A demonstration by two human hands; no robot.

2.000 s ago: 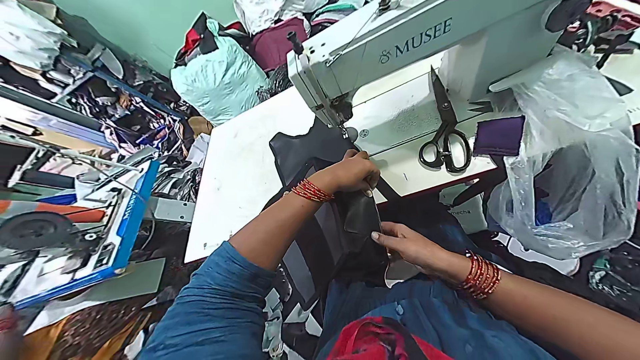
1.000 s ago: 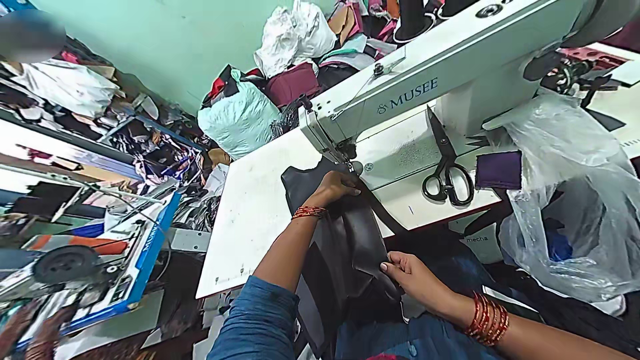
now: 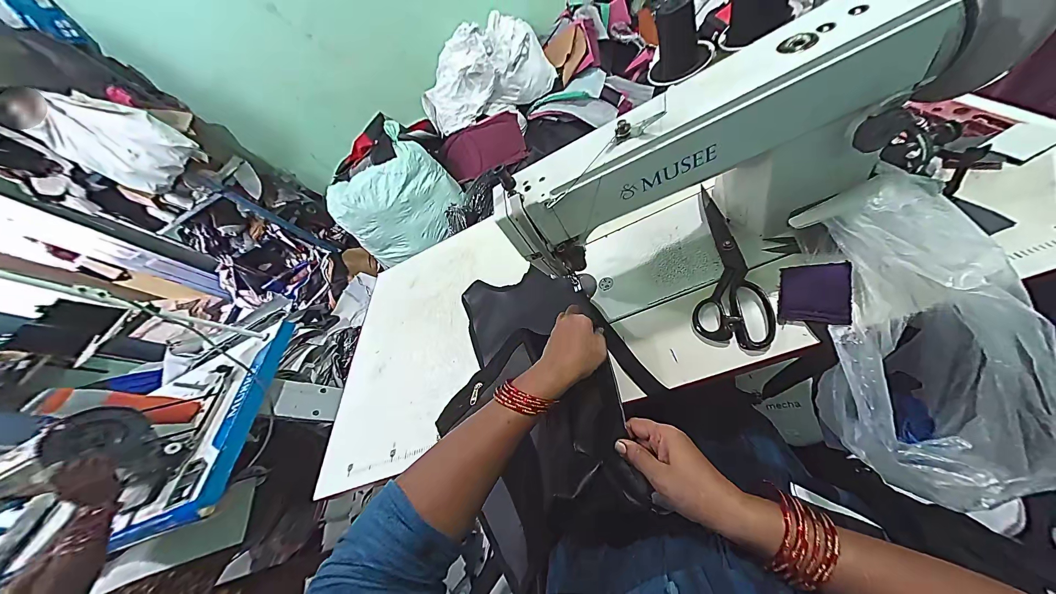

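Black fabric panels (image 3: 569, 429) with a zip hang off the front edge of the white sewing table, their upper part lying under the needle area of a Musee sewing machine (image 3: 726, 132). My left hand (image 3: 571, 351) grips the fabric just below the presser foot (image 3: 577, 285), its fingertips partly hidden. Lower and to the right, my right hand (image 3: 668, 462) pinches the fabric's right edge between thumb and fingers. A black strip (image 3: 631, 355) runs from the presser foot over the table edge. Black-handled fabric shears (image 3: 734, 305) lie on the machine bed, beside a dark purple fabric square (image 3: 815, 294).
A clear plastic bag (image 3: 949, 371) hangs over the table's right side. Behind the table (image 3: 396, 363) stand a mint plastic bag (image 3: 396, 202) and fabric scraps. Another machine with a blue edge (image 3: 247, 421) is at left, with a person's blurred arm (image 3: 82, 511) beside it.
The black fabric, bunched between my arms two seconds ago, now hangs more spread out below my left hand. Both hands remain on it. The view has shifted.
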